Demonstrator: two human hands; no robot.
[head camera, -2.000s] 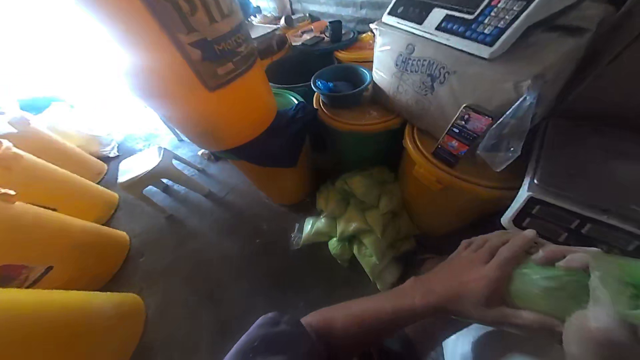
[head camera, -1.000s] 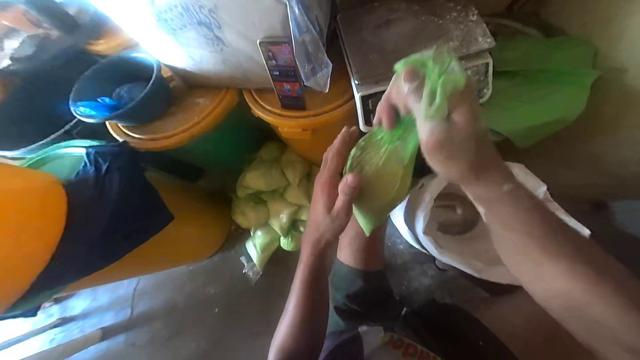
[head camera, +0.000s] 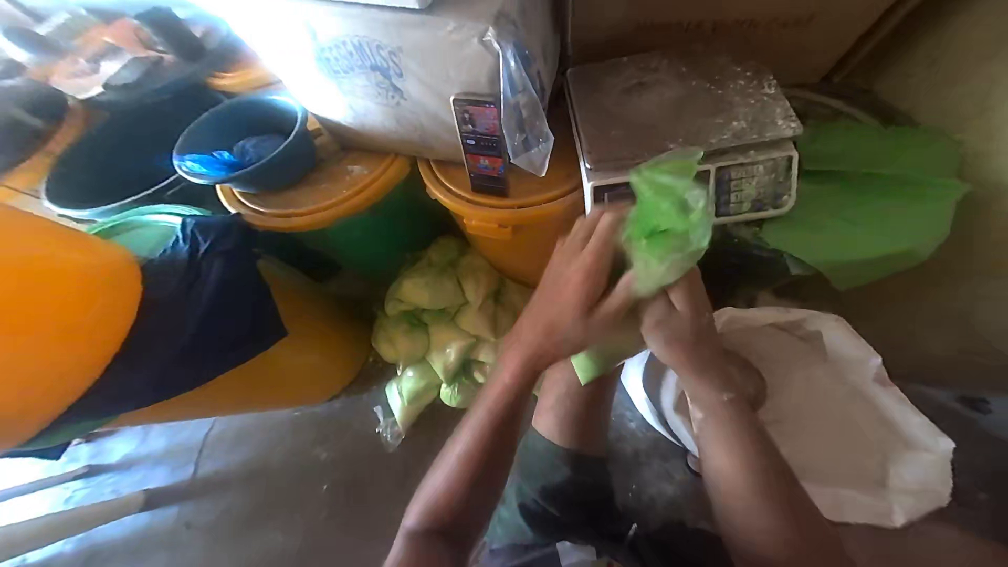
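Observation:
A green plastic bag (head camera: 668, 216) stands up between my hands, its open-looking top in front of the digital weighing scale (head camera: 681, 110). My left hand (head camera: 579, 291) is against the bag's left side, fingers bent around it. My right hand (head camera: 679, 319) grips the bag's neck from the right and is blurred. The bag's lower part (head camera: 602, 358) shows pale green below my hands. To the left, a pile of filled, pale green bags (head camera: 449, 315) lies on the floor. A white sack (head camera: 835, 409) with a rolled-down rim stands beside my right forearm, a rounded brownish thing partly visible in it.
Green plastic sheets (head camera: 866, 197) lie right of the scale. A smartphone (head camera: 481, 144) leans on a large printed sack (head camera: 425, 71), atop an orange-lidded bucket (head camera: 512, 213). A blue basin (head camera: 244, 142) sits on another lidded bucket (head camera: 331, 189). A dark cloth (head camera: 181, 315) drapes over yellow containers at left.
The view has swung to the right since the earliest frame. My hands have come closer together around the bag, which hung tilted between them one second ago.

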